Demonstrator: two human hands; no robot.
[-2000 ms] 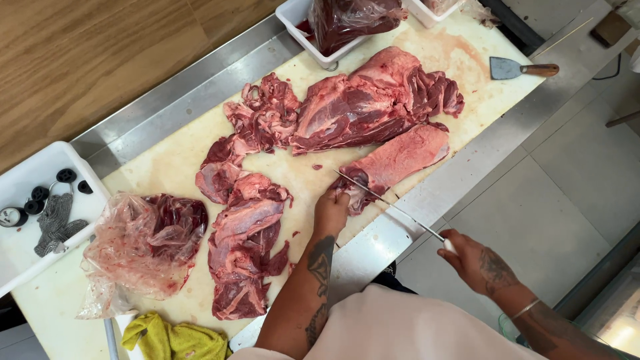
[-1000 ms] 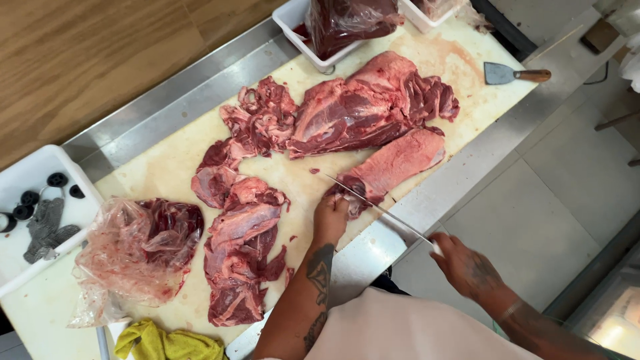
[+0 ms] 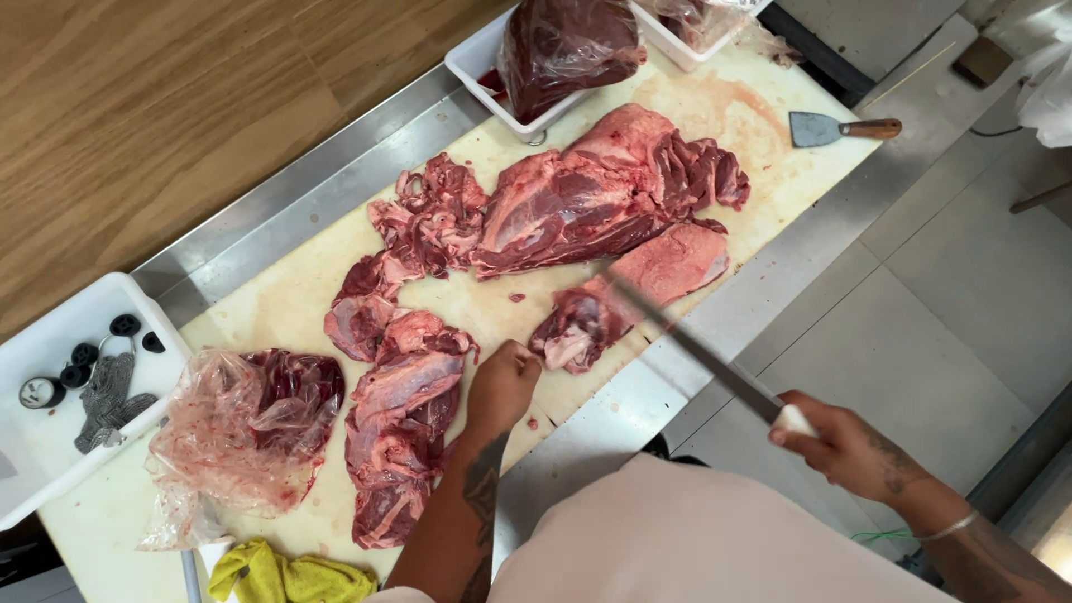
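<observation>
My right hand [image 3: 825, 444] grips the white handle of a long butcher's knife [image 3: 699, 347], its blade slanting up and left over a long piece of raw meat [image 3: 670, 268] with a pale fatty face. Just left of that piece's near end, my left hand [image 3: 507, 381] is closed at the edge of the meat; whether it pinches a bit of it cannot be told. Behind lies a large cut of raw meat [image 3: 578, 201], with a heap of trimmings [image 3: 435, 209] beside it. Another long cut [image 3: 406, 435] rests left of my left forearm.
Bagged meat [image 3: 293, 402] and a yellow cloth [image 3: 285, 578] lie at the left of the cutting board [image 3: 276, 293]. A white tray [image 3: 50, 469] holds a chain-mail glove [image 3: 109, 402]. Bagged meat stands in a white tub [image 3: 477, 59]. A scraper [image 3: 816, 130] lies far right.
My left hand has come off the top of the near piece and moved left and toward me. The knife has risen from the meat's near end, and its blade is blurred.
</observation>
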